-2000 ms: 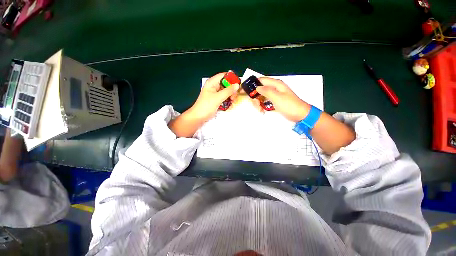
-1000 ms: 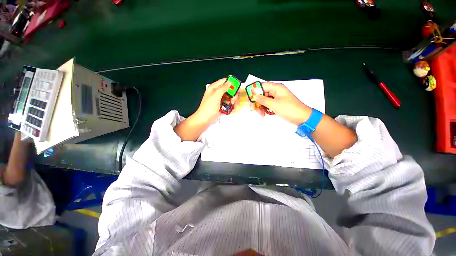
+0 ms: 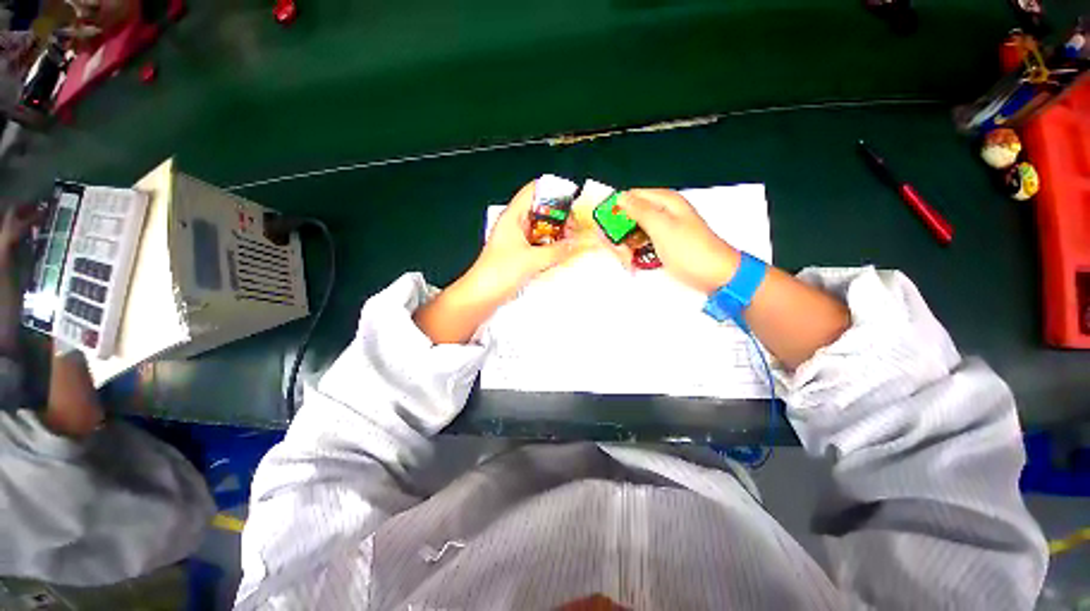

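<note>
My left hand (image 3: pixel 508 253) holds an open smartwatch unit (image 3: pixel 550 213); its upper part looks whitish with a dark band, and orange-red parts show below it. My right hand (image 3: pixel 681 239) holds a second open unit whose square screen (image 3: pixel 614 217) is lit green with a small red mark; my thumb is at the screen's edge, and its red case (image 3: pixel 645 254) shows beneath. Both units are close together above white paper sheets (image 3: pixel 622 346). A blue strap (image 3: pixel 743 287) with a thin cord is on my right wrist.
A beige box (image 3: pixel 221 257) with a calculator (image 3: pixel 98 272) on top stands at left, with a black cable. A red-handled screwdriver (image 3: pixel 920 210) lies right of the paper. An orange-red tray (image 3: pixel 1066 227) is at the right edge. Another person's arm (image 3: pixel 72 388) shows at left.
The left unit's screen no longer shows green and has turned to a whitish view. The right unit's screen is tilted and now more fully green. The person's arm at left has shifted.
</note>
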